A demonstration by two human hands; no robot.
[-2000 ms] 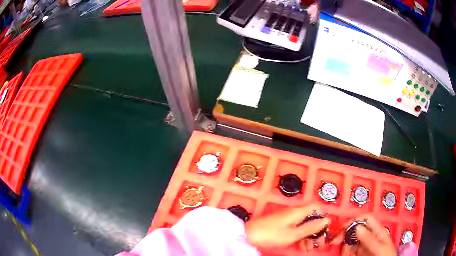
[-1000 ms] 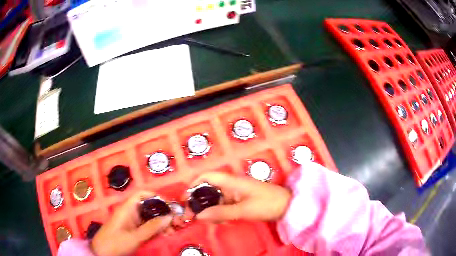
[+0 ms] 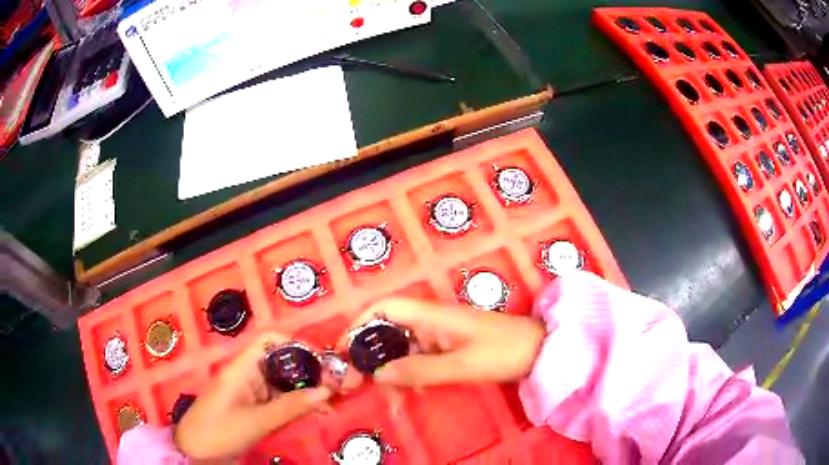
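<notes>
My left hand (image 3: pixel 238 400) holds a black-dial watch head (image 3: pixel 293 366) between thumb and fingers, dial up. My right hand (image 3: pixel 464 347) holds another black-dial watch head (image 3: pixel 378 347) beside it, also dial up. The two watch heads are close together above the orange-red tray (image 3: pixel 264 238). A silvery piece shows between them, partly hidden by the fingers. Silver- and white-dial watch heads (image 3: pixel 368 245) lie in tray pockets. A gold-dial watch head (image 3: pixel 161 338) and a dark one (image 3: pixel 227 311) lie toward the left end. My hands hide part of the middle pockets.
A wooden ledge (image 3: pixel 400 149) runs behind the tray. Beyond it are a white sheet (image 3: pixel 268 132), a printed chart (image 3: pixel 218 54), a thin dark stick (image 3: pixel 391 69), a calculator (image 3: pixel 77 82) and a paper slip (image 3: pixel 94 204). A metal post (image 3: pixel 36 277) stands left; another filled tray (image 3: pixel 695 118) lies right.
Over two seconds the view has swung right, bringing the right-hand trays into view. Both hands still hold their dark watch heads, which are now side by side with their dials seen more clearly.
</notes>
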